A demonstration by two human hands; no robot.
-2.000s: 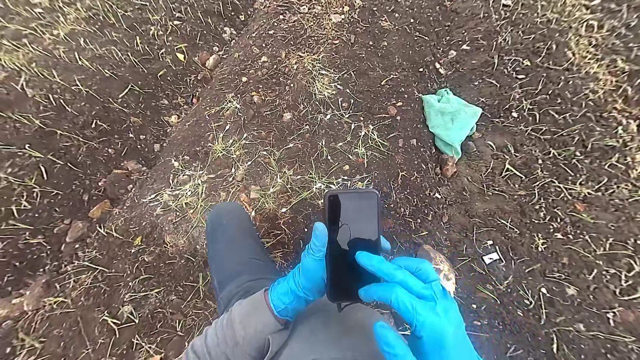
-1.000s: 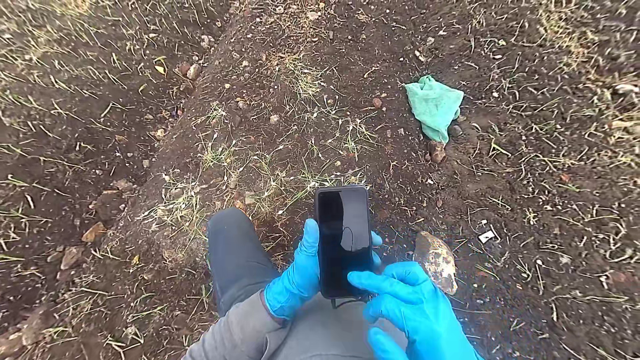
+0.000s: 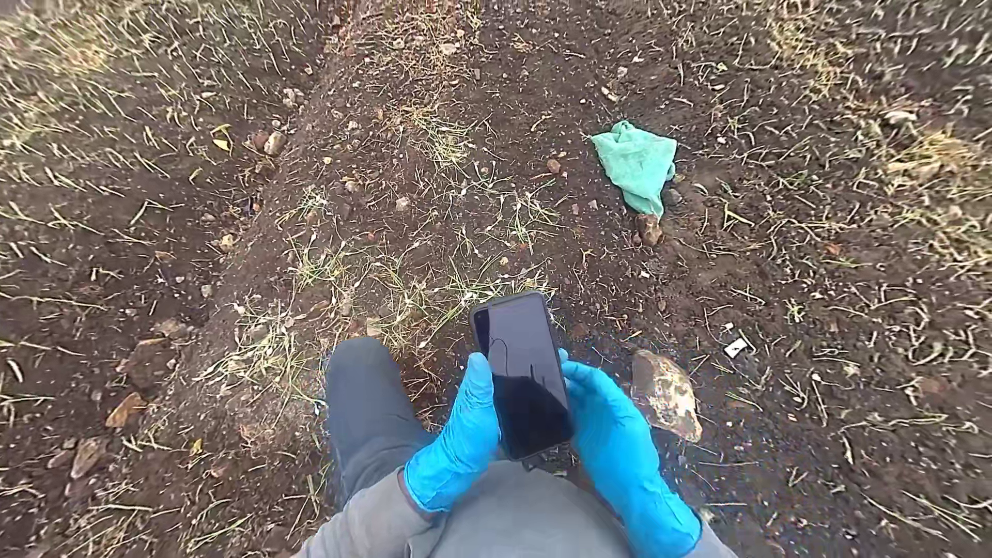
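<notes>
A black smartphone with a dark, reflective screen is tilted slightly to the left in front of my body. My left hand, in a blue disposable glove, grips the phone's left edge, thumb along its side; the fingers behind it are hidden. On the phone's other side is my right hand, gloved in the same blue, its fingertips at the right edge, partly behind the phone. Whether it bears any of the phone's weight is unclear. A cable-like dark line shows at the phone's lower end.
Dark soil with sparse grass surrounds me. A crumpled green cloth lies ahead to the right, touching a small brown stone. A larger pale stone and a small white scrap lie right of my right hand. My bent knee is at left.
My right hand's fingers have left the phone's screen and moved to its right edge. The phone has tipped from nearly upright in view to leaning left.
</notes>
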